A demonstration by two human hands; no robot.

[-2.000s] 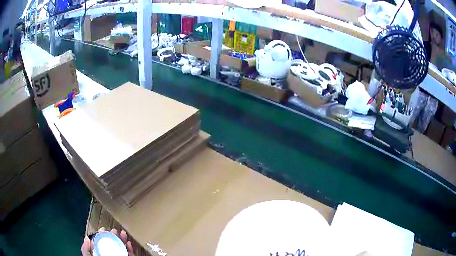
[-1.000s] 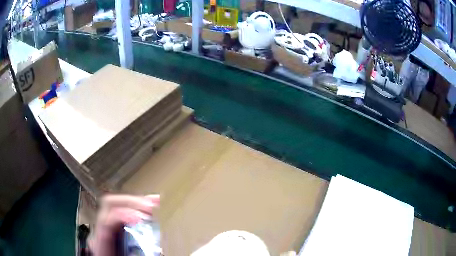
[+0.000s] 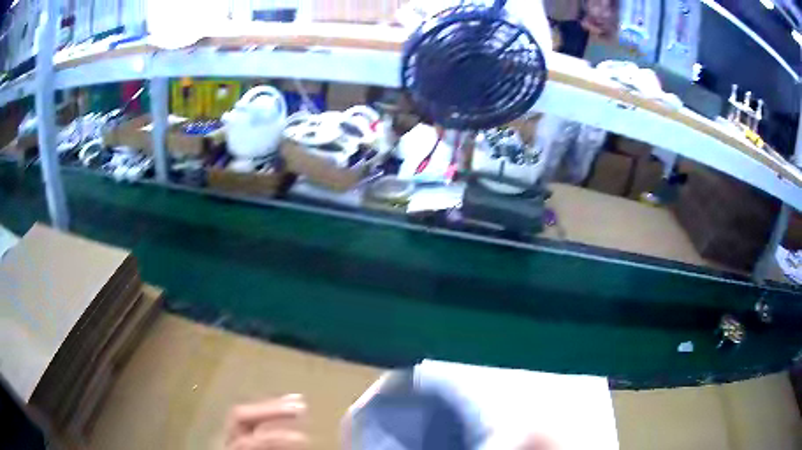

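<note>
A round grey disc-like piece (image 3: pixel 413 424), strongly blurred, is at the bottom centre, over the left edge of the white sheet stack (image 3: pixel 545 395). My left hand (image 3: pixel 268 424) shows only curled fingers at the bottom edge, left of the piece, with a gap between them; the palm is cut off. A small blurred patch of my right hand (image 3: pixel 535 442) shows at the bottom edge, right of the piece. Whether either hand touches or holds anything is hidden.
Stacked cardboard (image 3: pixel 61 299) stands at the left on the cardboard-covered bench (image 3: pixel 202 378). The green conveyor (image 3: pixel 352 294) runs behind, with small metal pieces (image 3: pixel 730 330) at the right. A black fan (image 3: pixel 473 68) hangs from the shelf (image 3: pixel 299 63); boxed parts sit below.
The view has swung right. The white round thing at the bottom is gone from view. My left hand showed a shiny piece; now only fingers show, and a blurred grey piece is over the sheets.
</note>
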